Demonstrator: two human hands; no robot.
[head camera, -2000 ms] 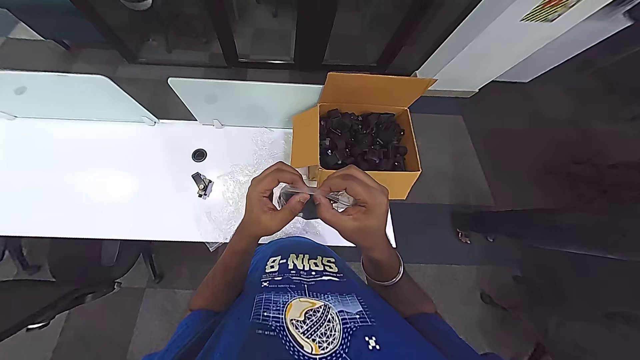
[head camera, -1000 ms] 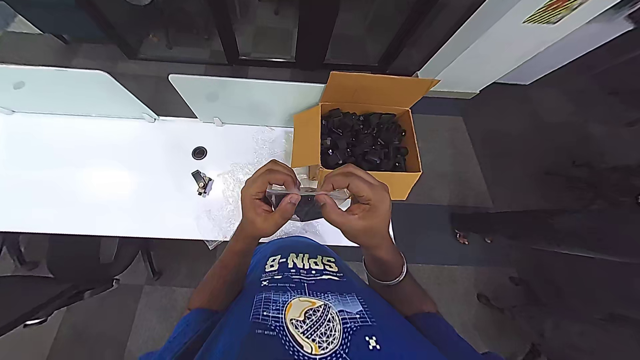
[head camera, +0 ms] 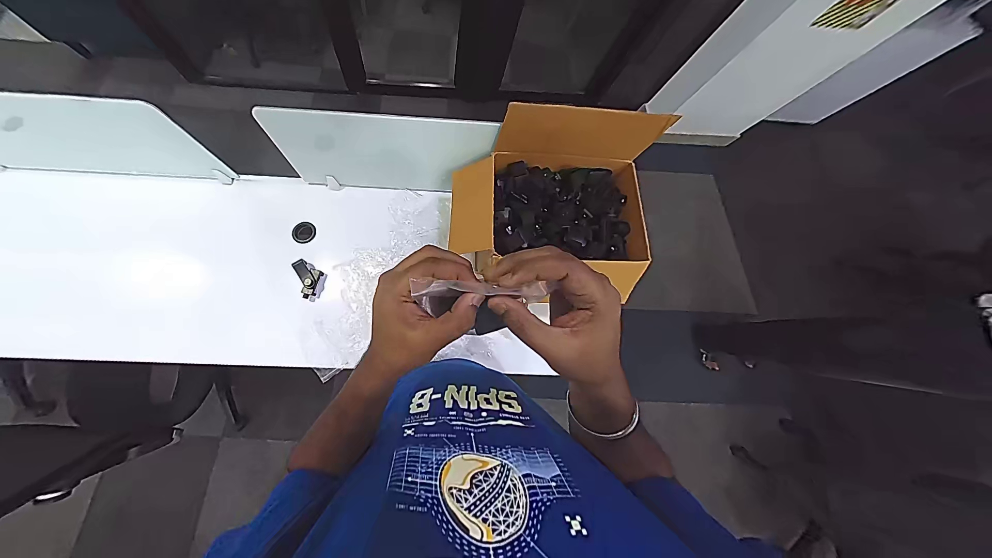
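Observation:
My left hand (head camera: 426,306) and my right hand (head camera: 562,310) meet in front of my chest, each pinching the edge of a clear plastic bag (head camera: 434,291) between thumb and fingers. A small black object (head camera: 488,319) shows below my thumbs, at or in the bag; its kind cannot be told. Just beyond my hands stands an open cardboard box (head camera: 593,132) holding many black parts (head camera: 562,209). Left of my hands, crumpled clear plastic bags (head camera: 364,283) lie on the white table (head camera: 155,271).
A round black disc (head camera: 304,232) and a small black and metal part (head camera: 308,280) lie on the table. Frosted partition panels (head camera: 380,147) line its far edge. A dark chair (head camera: 101,418) stands at the near left. A person's dark-clothed leg (head camera: 814,349) is at the right.
My hands stay together at the plastic bag, with small finger movements. The bag's edge was pulled straighter between them one second ago and looks more creased now.

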